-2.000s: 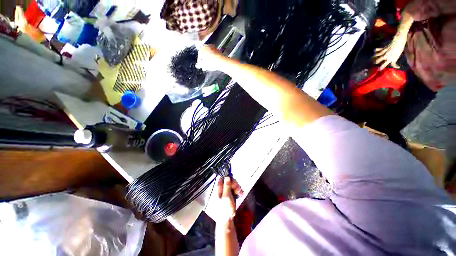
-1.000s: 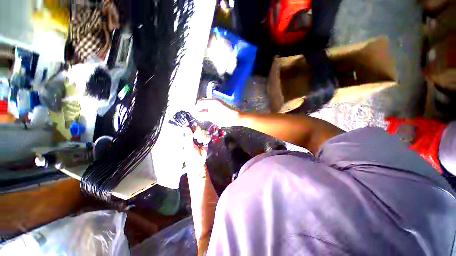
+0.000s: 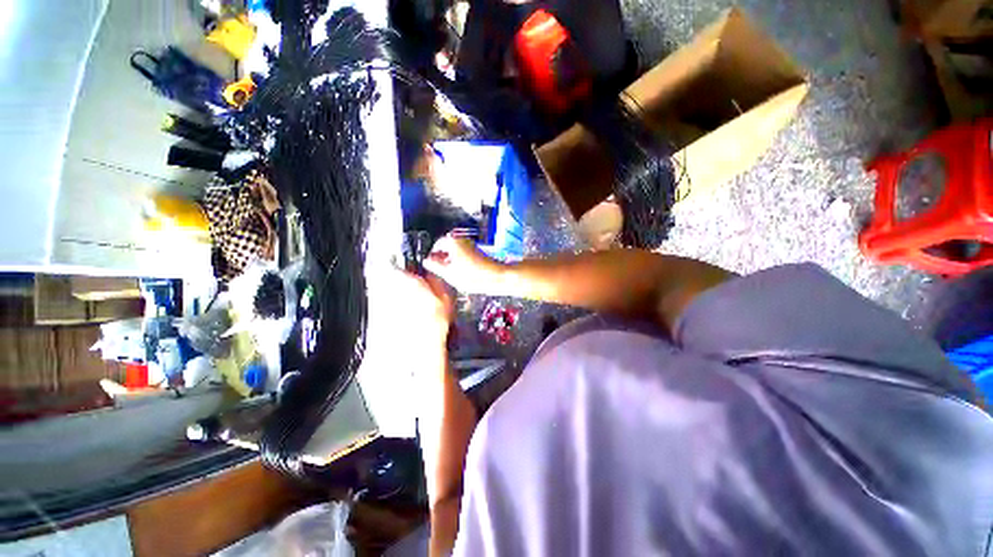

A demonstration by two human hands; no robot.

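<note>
Long thin black cables point(image 3: 332, 207) lie heaped along the narrow white bench point(image 3: 380, 141) and hang over its near end. My left hand point(image 3: 428, 296) is over the bench's edge, its fingers closed around small dark cable ends point(image 3: 416, 246). My right hand point(image 3: 457, 264) meets it from the right, fingers bent together at the same dark ends. The fingertips are small and blurred, so any small part between them cannot be made out. A dark pile of small parts point(image 3: 269, 294) sits on clear plastic beyond the cables.
A blue bin point(image 3: 509, 196) stands close beyond my right hand. An open cardboard carton point(image 3: 751, 141) with black strands over its edge is on the speckled floor. A red stool point(image 3: 936, 196) stands at the right. A checked cloth point(image 3: 237, 223) lies behind the cables. Clear plastic point(image 3: 299, 533) is at the bottom.
My right hand has come back from the pile of small parts to my left hand, and both stay together. The view has turned, showing more of the floor and the bench's far end.
</note>
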